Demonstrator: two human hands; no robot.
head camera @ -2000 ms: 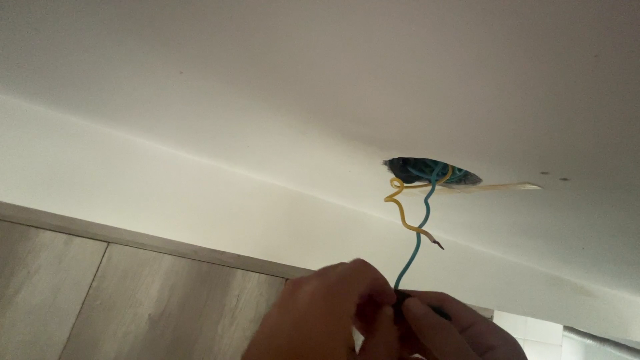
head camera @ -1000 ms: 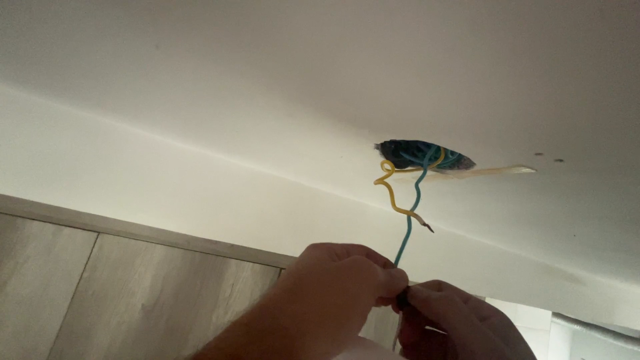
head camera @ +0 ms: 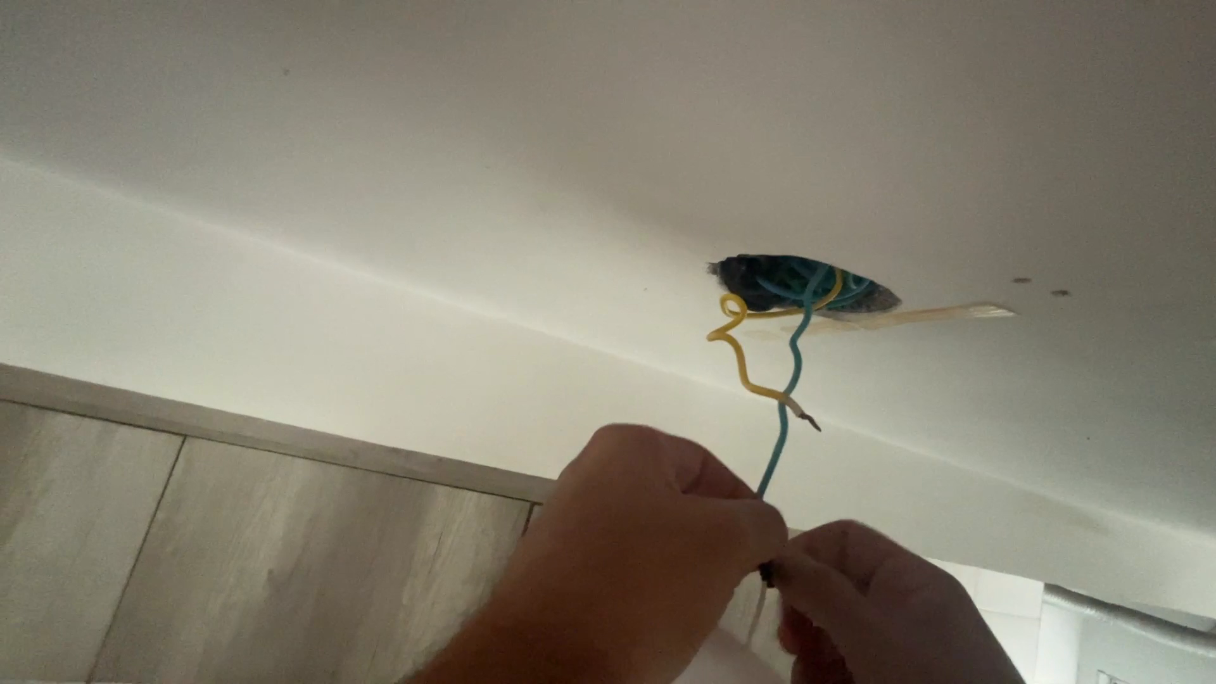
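Observation:
My left hand [head camera: 655, 532] pinches the lower part of a blue insulated wire [head camera: 796, 361] that hangs from a hole [head camera: 760, 275] in the ceiling. Close beside it, the fingertips of my right hand [head camera: 864, 598] grip a small dark piece [head camera: 767, 574], mostly hidden, at the wire's lower end. A thin pale wire [head camera: 757, 613] runs down below that piece. Above my hands dangles a bent yellow wire [head camera: 741, 361], looped near the hole; its stripped tip crosses the blue wire and is free. More blue wires lie bunched inside the hole.
The white ceiling [head camera: 475, 142] meets a white wall band at a slanting edge. Wood-look cabinet or wall panels [head camera: 313, 560] fill the lower left. A pale strip [head camera: 950, 313] and two small marks lie right of the hole. A grey pipe-like thing [head camera: 1130, 613] is at the lower right.
My hands have shifted a little around the end of the blue wire, and the pale wire beneath them now shows more plainly. The yellow wire hangs much as before.

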